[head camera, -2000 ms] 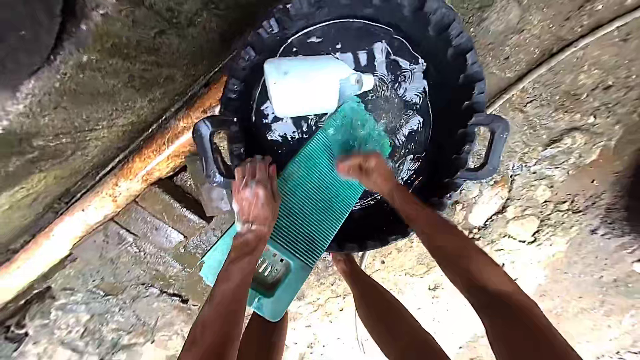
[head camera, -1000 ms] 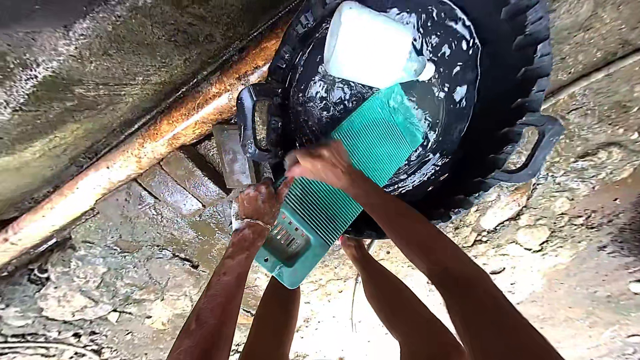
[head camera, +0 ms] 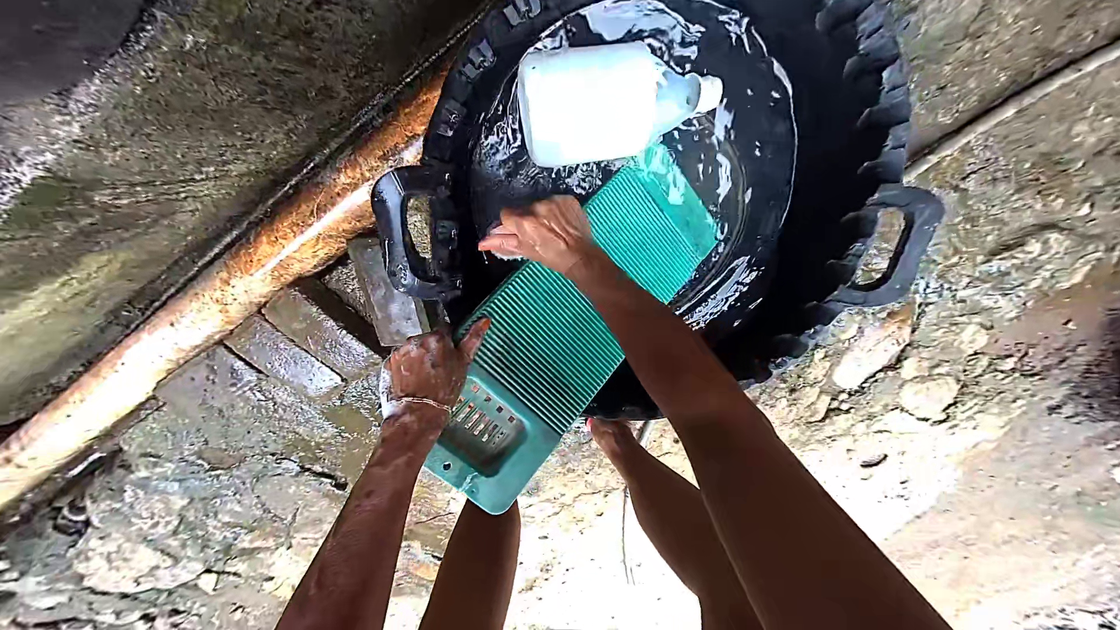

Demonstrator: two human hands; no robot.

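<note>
A green plastic washboard (head camera: 560, 350) leans into a black rubber tub (head camera: 766, 289) of water, its upper end in the water. My left hand (head camera: 429, 372) rests on the washboard's left edge beside the soap tray, wet with suds, thumb on the ridges. Over the board's upper left edge is my right hand (head camera: 542, 232), fingers bent and pointing left; what lies under them is mostly hidden, with a little white showing at the fingertips. A white plastic jug (head camera: 591, 105) with a cap floats on its side in the water, above the right hand.
The tub has black handles at its left (head camera: 407, 232) and right (head camera: 914, 241). A wet brown pole or pipe (head camera: 289, 236) runs diagonally at left, with bricks (head camera: 302, 350) beside it. A thin hose or pipe (head camera: 1015, 105) lies at upper right. The ground is rough wet stone.
My right hand has moved from the washboard's right side to its left edge. The left hand stays by the board's left edge near the soap tray.
</note>
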